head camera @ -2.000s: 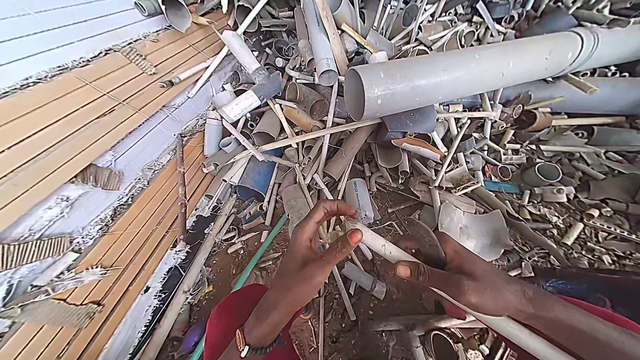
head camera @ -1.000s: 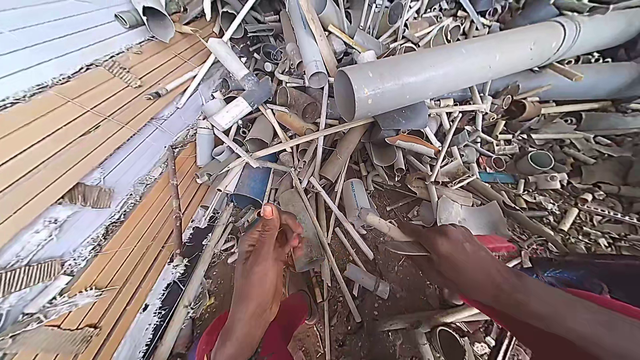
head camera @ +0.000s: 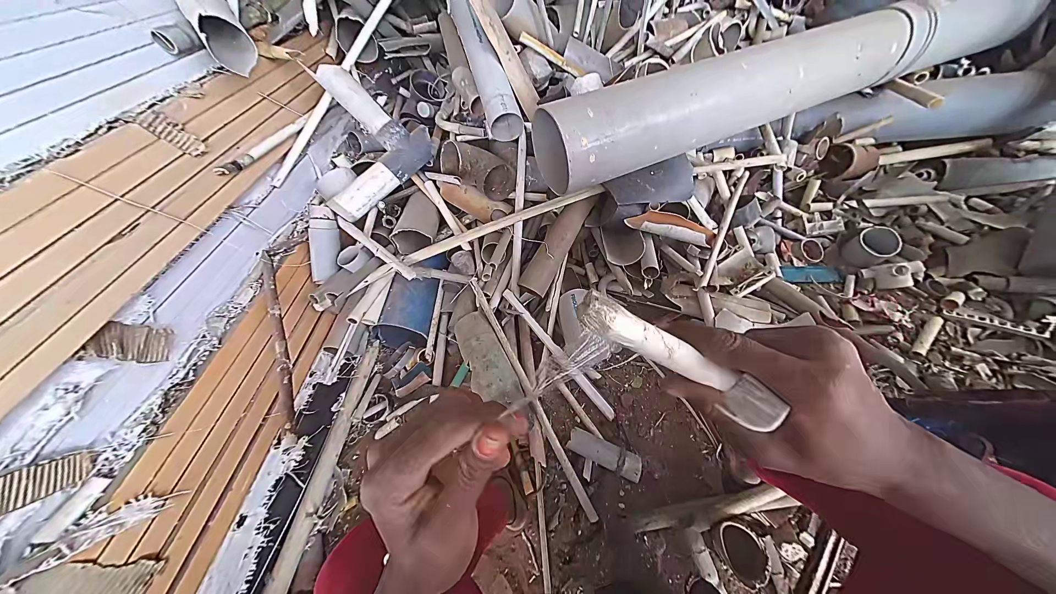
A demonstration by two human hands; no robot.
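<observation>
My right hand (head camera: 792,396) grips a whitish plastic pipe (head camera: 652,337) whose near end is seen, with a flattened greyish piece (head camera: 755,403) against it beside my fingers. My left hand (head camera: 441,478), at the lower middle, pinches a clear stringy plastic film (head camera: 569,363) between thumb and forefinger. The film stretches from those fingertips up to the end of the pipe. Between and beyond my hands lie thin pipe lengths and a short grey pipe piece (head camera: 606,454) on brown soil. The palm side of my right hand is hidden.
A large grey pipe (head camera: 726,91) crosses the upper right over a heap of pipe offcuts. Tan slatted panels (head camera: 107,214) and white panels (head camera: 58,49) lie at the left. A blue pipe piece (head camera: 408,309) and a thin stick (head camera: 279,346) lie near the middle left.
Both hands were at the pipe in the oldest frame; my left hand has since moved away from it and now pulls on a stretched film. The pipe in my right hand is turned differently.
</observation>
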